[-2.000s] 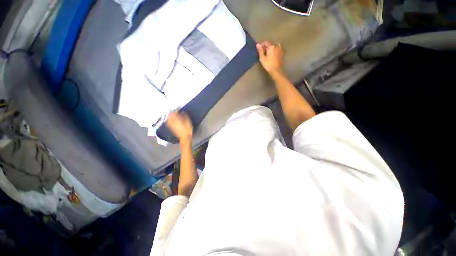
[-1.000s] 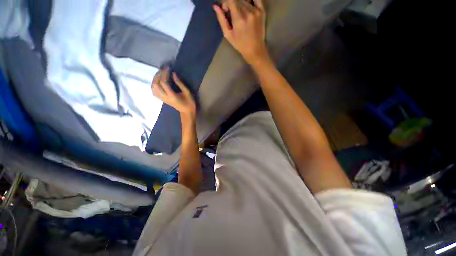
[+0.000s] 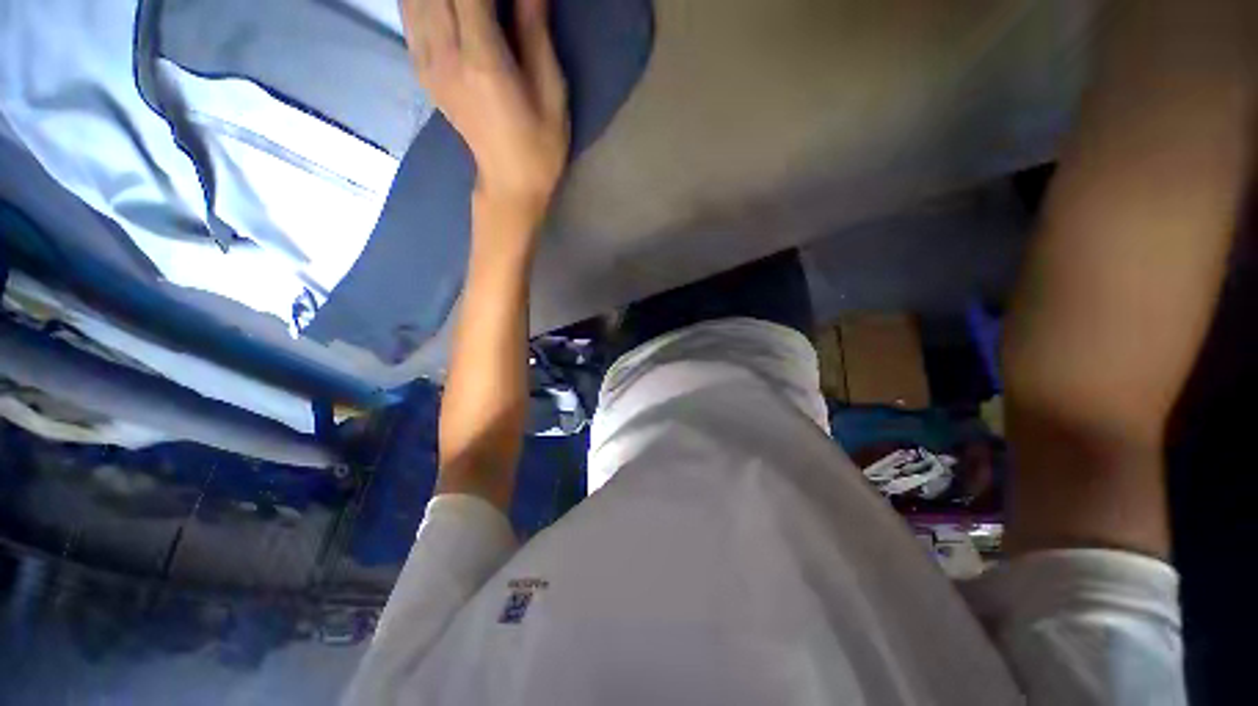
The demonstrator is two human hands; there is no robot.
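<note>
The pale blue-white garment piece [image 3: 276, 152] lies on the table at the upper left, with a grey insert [image 3: 311, 62] across it. A dark panel [image 3: 414, 248] runs along its right edge and curves up to the top of the picture. My left hand [image 3: 500, 104] lies on the dark panel near the top edge, fingers reaching out of the picture and spread apart. My right forearm [image 3: 1117, 304] is raised at the right; my right hand is beyond the top edge and out of view.
The grey-brown table cover [image 3: 800, 124] spans the top middle. A blue edge [image 3: 166, 304] and padded roll [image 3: 138, 393] lie to the left. Below the table's front edge are a brown box [image 3: 876, 361] and white scraps [image 3: 911, 473].
The view has tipped and moved closer to the table. My right hand has left the dark panel and reached out of the picture at the upper right. My left hand still rests on the panel.
</note>
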